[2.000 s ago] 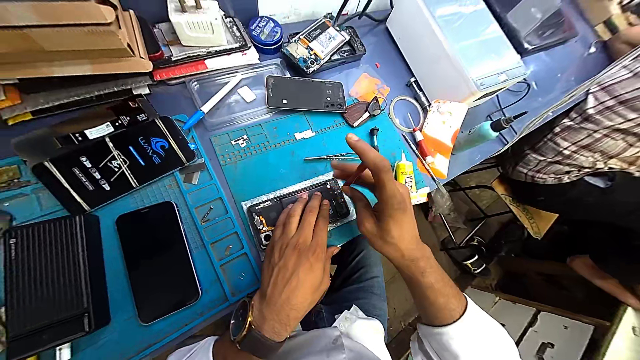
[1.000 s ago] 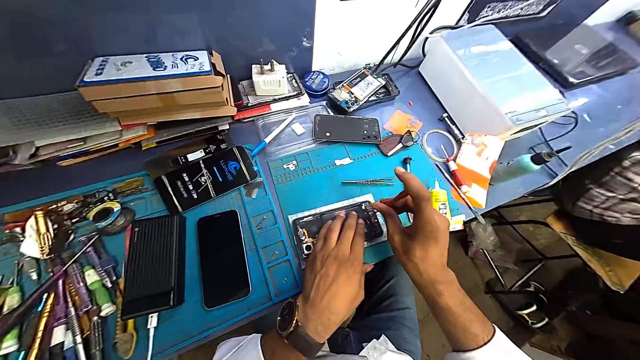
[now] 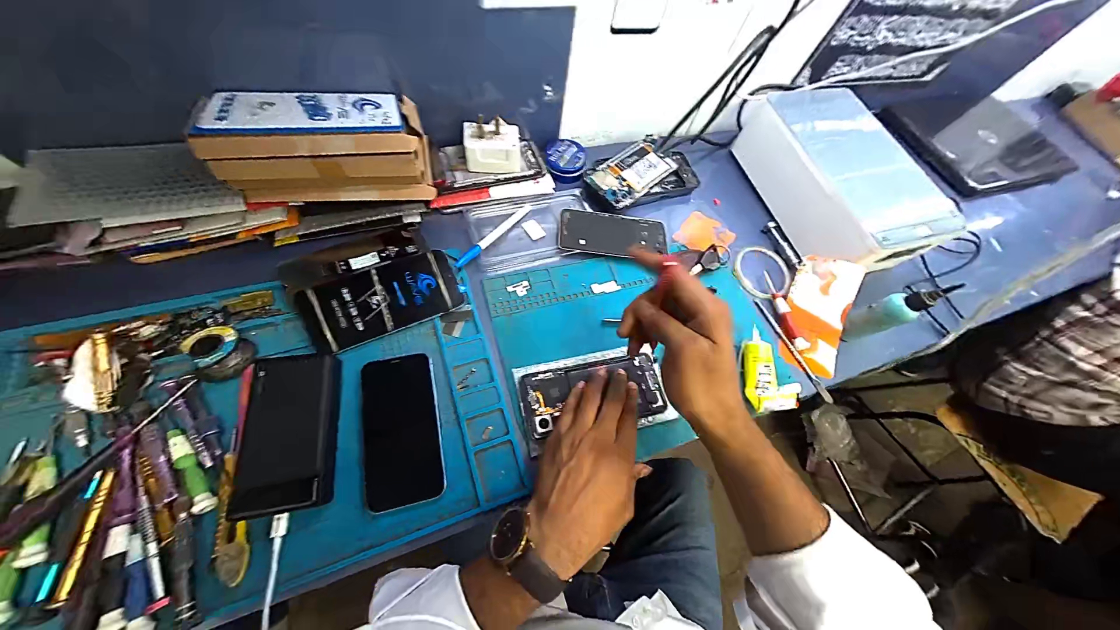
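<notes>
An opened smartphone (image 3: 560, 394) with its inner parts bare lies on a pale pad on the blue repair mat. My left hand (image 3: 591, 455) lies flat over its middle and holds it down, fingers nearly together. Above the phone's right end is my right hand (image 3: 691, 341), fingers curled around a slim tool, apparently a screwdriver, whose red end (image 3: 670, 266) shows by the index finger. The rest of that tool is mostly hidden. Behind the hands lies a grey phone panel (image 3: 611, 233). A dark-screened phone (image 3: 402, 433) rests to the left.
Many screwdrivers (image 3: 131, 516) crowd the left, beside a black device (image 3: 287, 433) with a white cable. Stacked cartons (image 3: 315, 166) stand behind. A yellow glue tube (image 3: 758, 367), an orange-white packet (image 3: 822, 306) and a white box (image 3: 840, 175) are at the right. Another person's checked sleeve (image 3: 1041, 359) is at far right.
My right hand has moved back and left, now over the tweezers seen behind the phone earlier. My left hand stays on the phone. The view has swung left, bringing in the screwdrivers.
</notes>
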